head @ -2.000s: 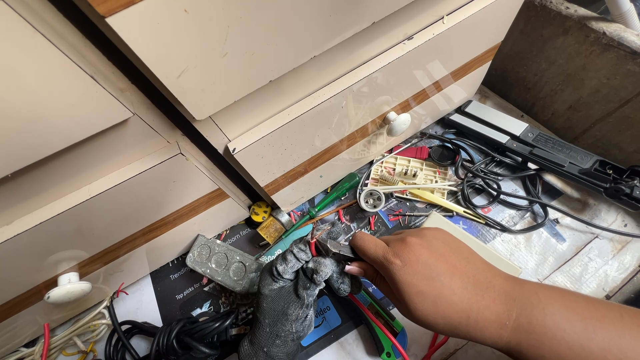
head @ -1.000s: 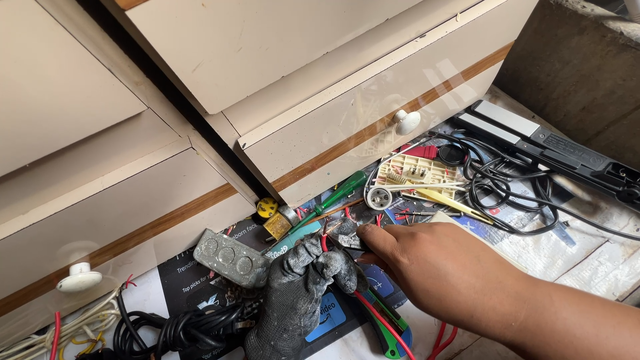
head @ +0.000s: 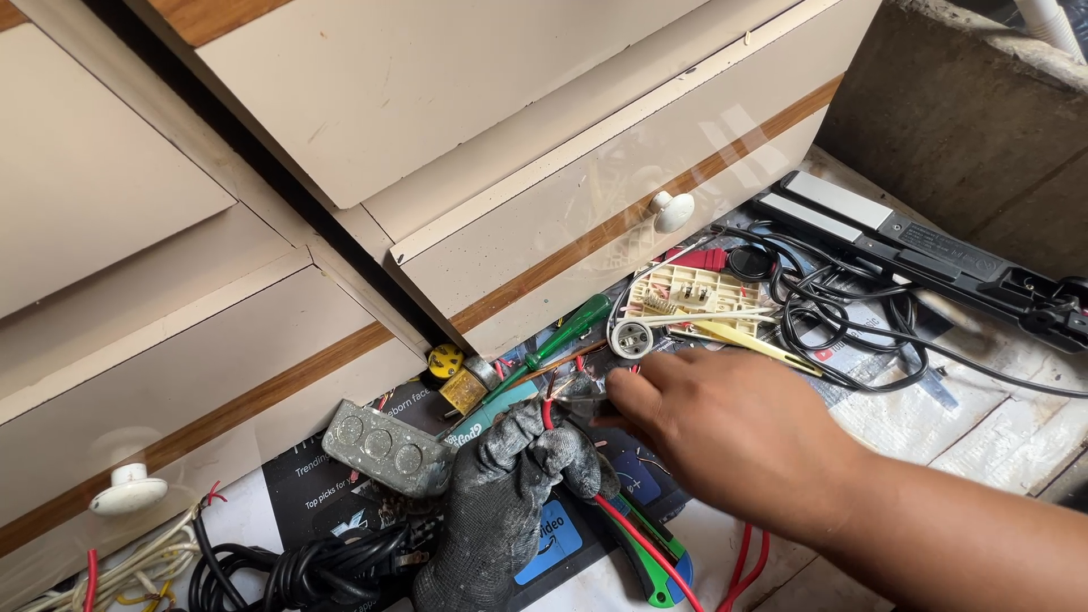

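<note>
My left hand point(head: 510, 501), in a dark grey coated work glove, grips a red insulated wire point(head: 642, 544) near its end. Bare copper strands point(head: 552, 388) stick up from the insulation above the gloved fingers. My bare right hand point(head: 697, 416) is just right of the wire end, its fingers closed on a small metal tool or blade point(head: 582, 399), mostly hidden, which reaches to the strands. Below the hands lies a green and blue utility knife point(head: 659, 557). A grey metal electrical box point(head: 387, 449) is left of the glove, and a green-handled screwdriver point(head: 571, 330) lies behind it.
Drawers with white knobs point(head: 671, 212) rise behind. A yellow plug point(head: 444, 361), a round white socket point(head: 631, 339), a cream plastic plate point(head: 705, 293) and a black device with metal plates point(head: 926, 246) lie beyond my hands. Coiled black cable point(head: 314, 569) is at lower left; a concrete wall point(head: 952, 127) stands right.
The bare strands above the glove show more plainly than before. My right hand remains close to the wire end, and my left hand still holds the red wire.
</note>
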